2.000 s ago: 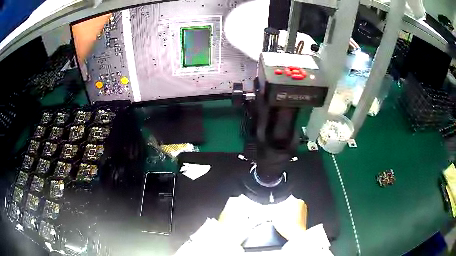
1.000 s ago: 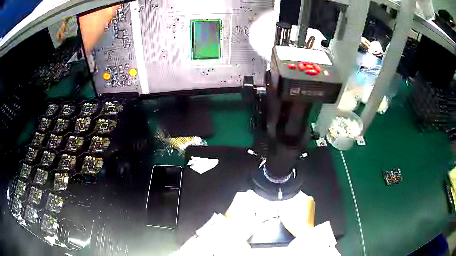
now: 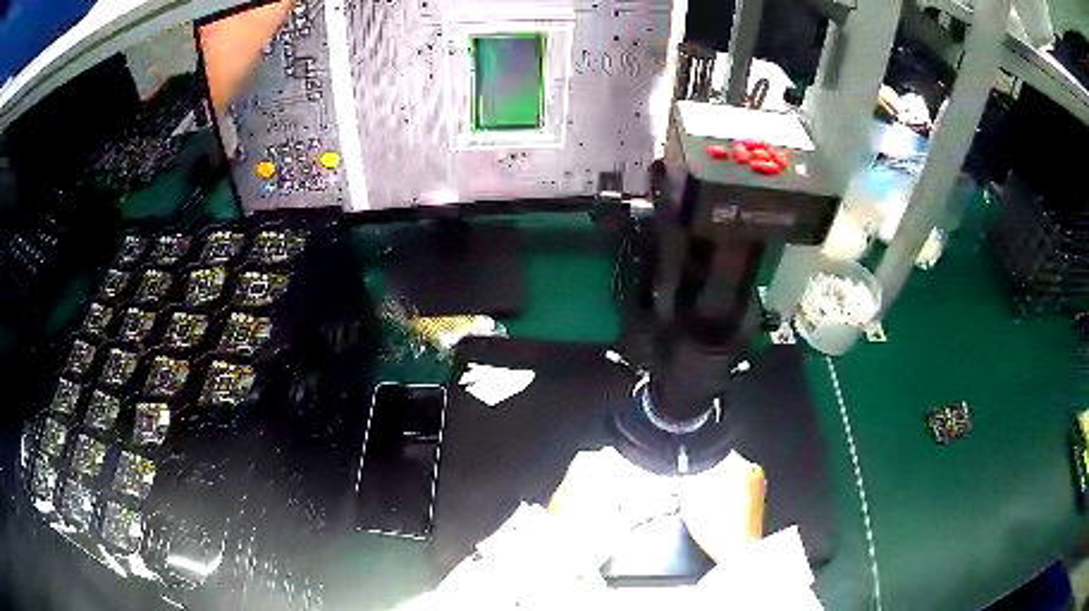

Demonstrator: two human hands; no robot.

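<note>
The black microscope [image 3: 752, 197] stands in front of me, its ring light low over the black base [image 3: 514, 442]. My left hand [image 3: 588, 507] and my right hand [image 3: 731, 501] meet just below the lens, both strongly overexposed. Whatever is between the fingers is lost in the glare. The monitor [image 3: 412, 131] shows a magnified circuit board with a green-outlined chip and an orange area at its upper left. A glossy black tray [image 3: 197, 442] at the left holds rows of small circuit boards.
A phone [image 3: 403, 460] lies between tray and base. White scrap [image 3: 496, 382] lies on the base's corner, a crumpled yellowish item [image 3: 448, 327] behind. A tub [image 3: 836, 313] of white contents stands by the shelf posts [image 3: 943, 143]. A small board [image 3: 951, 421] lies on the green mat at right.
The whole scene has shifted right and slightly up in the picture as the camera moved. The magnified board sits slightly differently on the monitor. The hands stay under the lens.
</note>
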